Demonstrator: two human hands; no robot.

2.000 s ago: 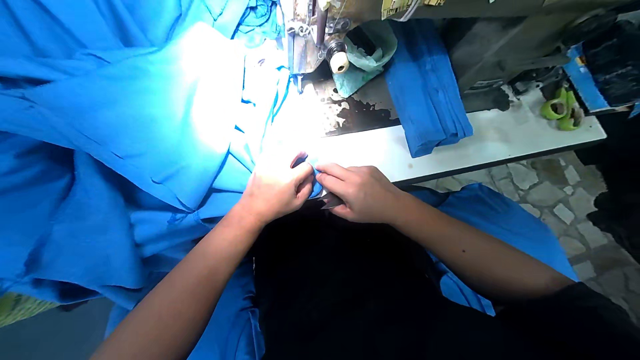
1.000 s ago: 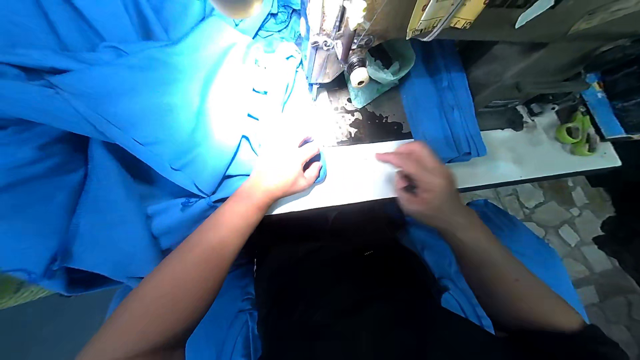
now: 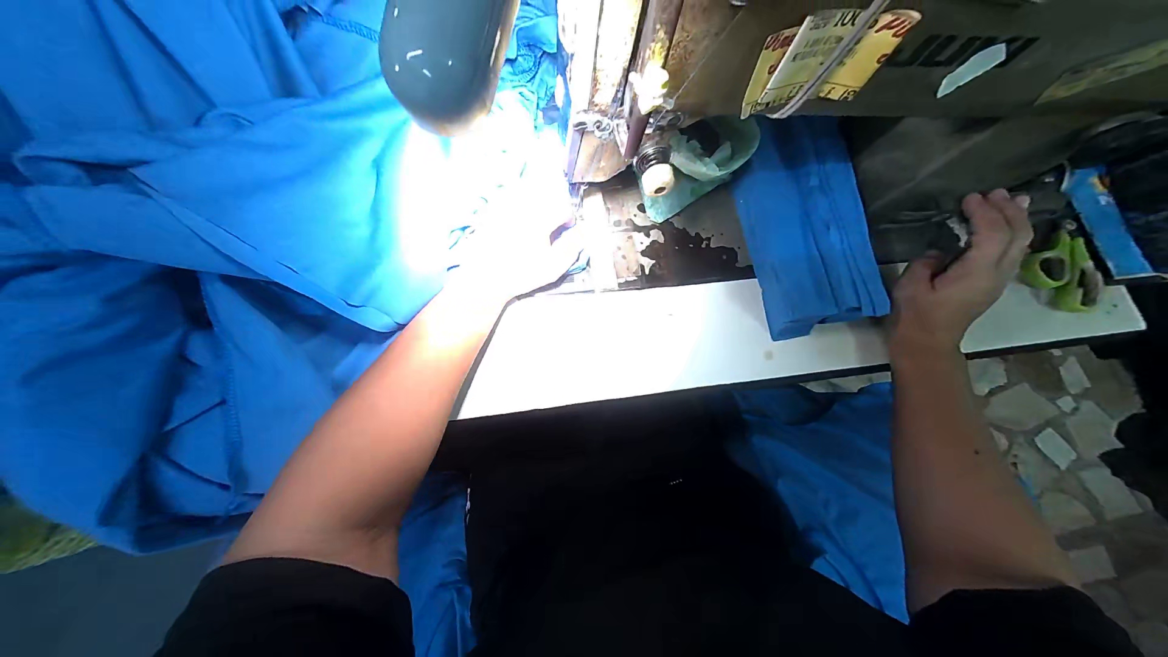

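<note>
My left hand (image 3: 525,251) lies at the edge of a large heap of blue fabric (image 3: 255,210), close to the needle area of a sewing machine (image 3: 922,73). Strong lamp glare washes out its fingers, so its grip is hidden. My right hand (image 3: 963,265) is over the right part of the white table edge, between a folded stack of blue fabric pieces (image 3: 808,228) and green-handled scissors (image 3: 1063,269). A small dark item shows between its thumb and fingers; what it is cannot be told.
A grey lamp head (image 3: 447,55) hangs above the fabric heap. A greenish plastic bag (image 3: 712,169) sits beside the machine's needle end. The white table edge (image 3: 630,342) runs across in front of my body, with more blue fabric (image 3: 821,474) below it. Stone-patterned floor (image 3: 1031,401) shows at right.
My right hand has moved from beside my left hand out to the right, near the scissors. My left hand has gone forward toward the needle area. The view has shifted.
</note>
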